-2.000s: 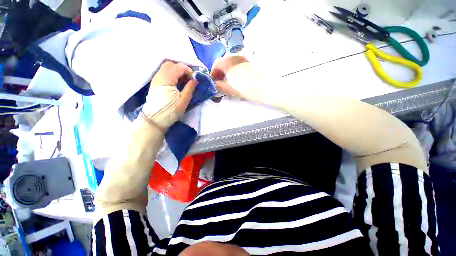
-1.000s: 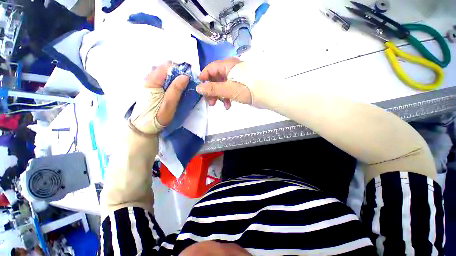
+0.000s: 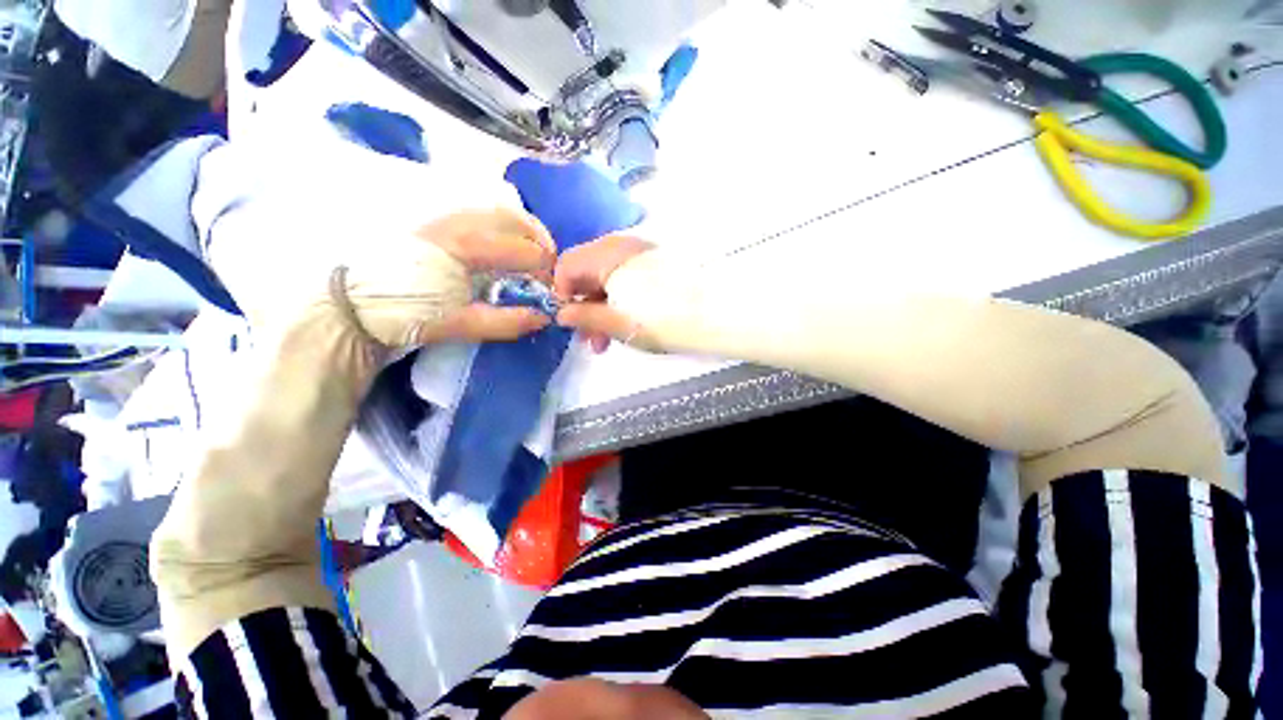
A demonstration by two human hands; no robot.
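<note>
My left hand [image 3: 486,274] pinches a small folded edge [image 3: 521,294] of navy cloth with pale edging between thumb and fingers. My right hand [image 3: 602,293] has its fingertips closed on the same edge, touching the left fingertips. A navy strip [image 3: 493,401] hangs from below my hands over the table's front edge. A blue flap [image 3: 570,200] lies behind them, near the machine's needle area [image 3: 629,141]. A large pale garment panel [image 3: 296,183] with navy parts spreads under and left of my left hand.
Shears [image 3: 1126,183] with one green and one yellow handle lie at the right, beside small dark snips [image 3: 896,65]. A ruled strip [image 3: 704,402] runs along the table's front. A red-orange plastic thing [image 3: 542,542] is below it. A grey fan housing [image 3: 113,577] stands lower left.
My left hand has turned flatter, its elbow further left, and both hands have moved slightly down. Their fingertips have come together on the edge. More of the navy strip shows hanging below.
</note>
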